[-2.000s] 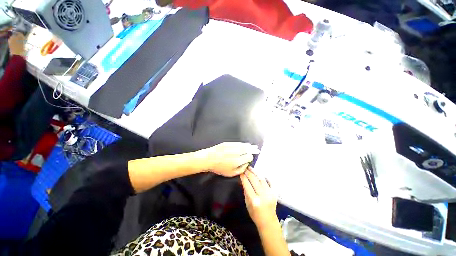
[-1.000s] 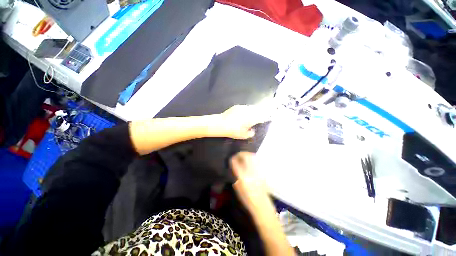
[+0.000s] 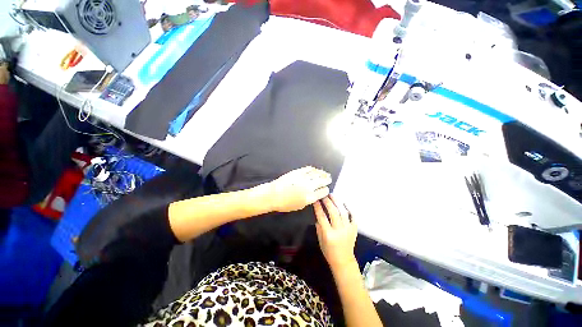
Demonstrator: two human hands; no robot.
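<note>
A charcoal-grey cloth panel [image 3: 281,121] lies on the white table, its upper right edge by the needle area [image 3: 367,115], and hangs over the front edge towards the lap. My left hand [image 3: 300,190] lies on the cloth near its right edge, fingers bent at the edge. My right hand [image 3: 335,227] is just below it, fingertips at the same cloth edge and close to the left fingers. The fingertips seem to hold the edge between them. Lamp glare hides part of the cloth by the presser foot.
The white JACK sewing machine [image 3: 459,115] stands at right, with a dark pronged tool [image 3: 477,199] and a phone [image 3: 535,247]. A dark strip stack [image 3: 191,76], grey fan box [image 3: 105,29] and red cloth [image 3: 332,14] lie beyond. A blue crate [image 3: 70,220] is at lower left.
The right hand has come up from below to the cloth edge beside the left hand. The left hand has moved down the cloth from near the needle area. The camera view has shifted slightly.
</note>
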